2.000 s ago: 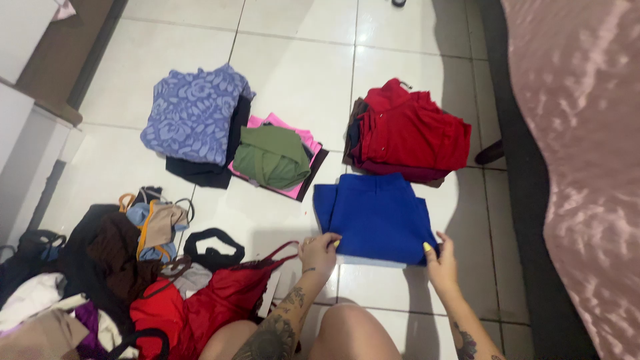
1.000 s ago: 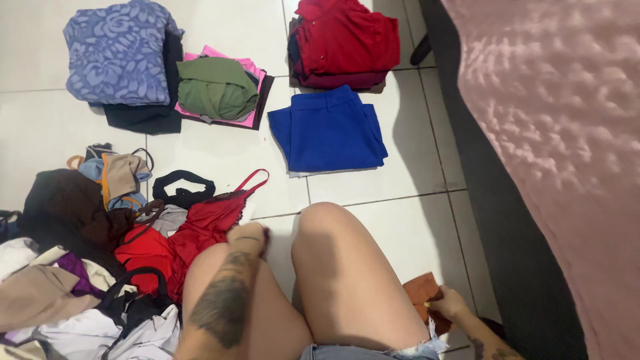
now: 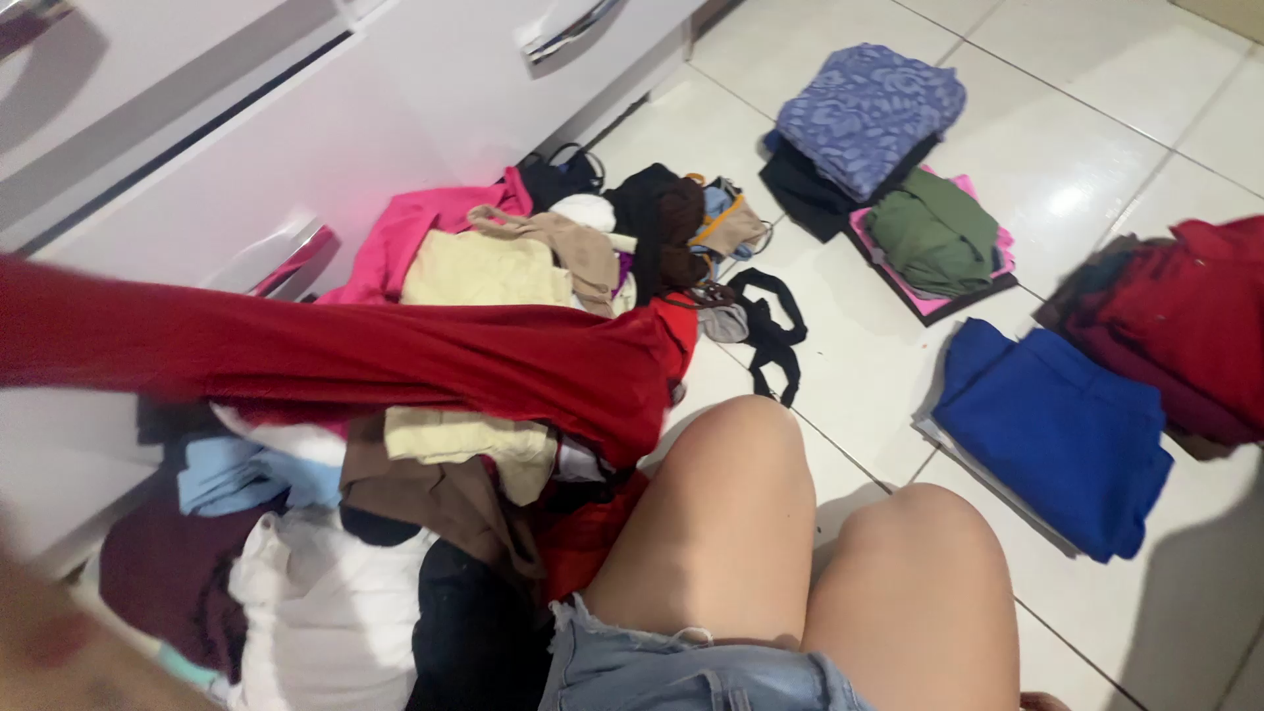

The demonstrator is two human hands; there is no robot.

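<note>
A long red garment (image 3: 415, 346) stretches from the left edge across the heap of clothes, its far end off the picture. My left hand is outside the view; only a blurred forearm shows at the lower left corner. A sliver of skin at the bottom edge, right of my knees, looks like part of my right hand (image 3: 1042, 702); its fingers and anything in it are hidden. Folded blue cloth (image 3: 1057, 439) lies on the tiles, right of my knees. Beyond it are a red pile (image 3: 1210, 331), folded green cloth (image 3: 933, 232) and a patterned blue-violet garment (image 3: 869, 118).
White drawers with metal handles (image 3: 571, 32) stand along the left, behind the heap. It holds a white garment (image 3: 326, 602), pale yellow cloth (image 3: 484, 267), pink cloth (image 3: 395, 242) and brown cloth (image 3: 439, 494). A black strappy piece (image 3: 775, 326) lies on the tiles.
The view has swung far left onto the heap and drawers. My hands have left the folded blue cloth they touched two seconds ago. The long red garment is now stretched over the heap.
</note>
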